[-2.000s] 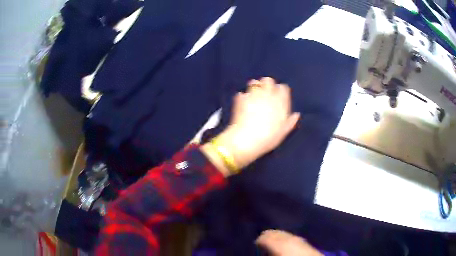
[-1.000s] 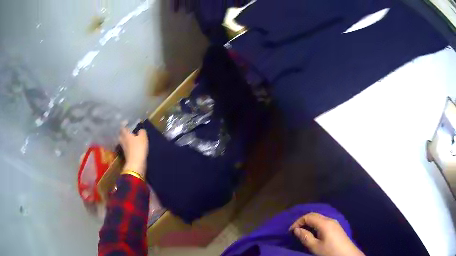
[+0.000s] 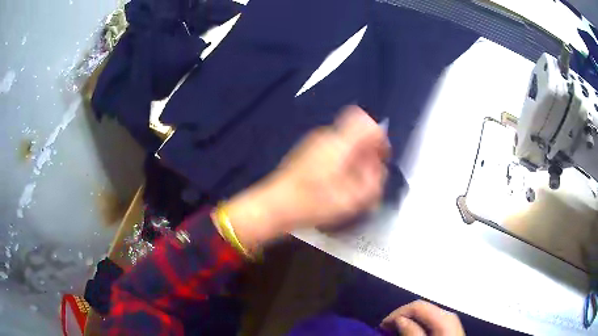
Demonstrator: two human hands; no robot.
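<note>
Dark navy cloth panels (image 3: 256, 85) lie over the left and middle of the white machine table, with a narrow white gap between them. My left hand (image 3: 347, 167) is blurred over the panels' near right part. Its fingers are curled at the cloth, and a dark fold shows beside and under it. Whether it grips the cloth is hidden by the blur. My right hand (image 3: 426, 320) is at the bottom edge, partly cut off, low in front of the table edge by purple cloth. Its fingers are bent and no object shows in it.
The white sewing machine head (image 3: 554, 118) stands at the right above its slide plate (image 3: 501, 174). A blue-handled tool (image 3: 591, 308) lies at the right edge. A crumpled navy heap (image 3: 141, 79) hangs at the left. A cardboard box edge (image 3: 124, 226) and a red strap (image 3: 65, 312) are below left.
My left hand has left the box at lower left and is back over the table cloth. The view has swung right. The navy panels now cover less table near the machine than two seconds ago.
</note>
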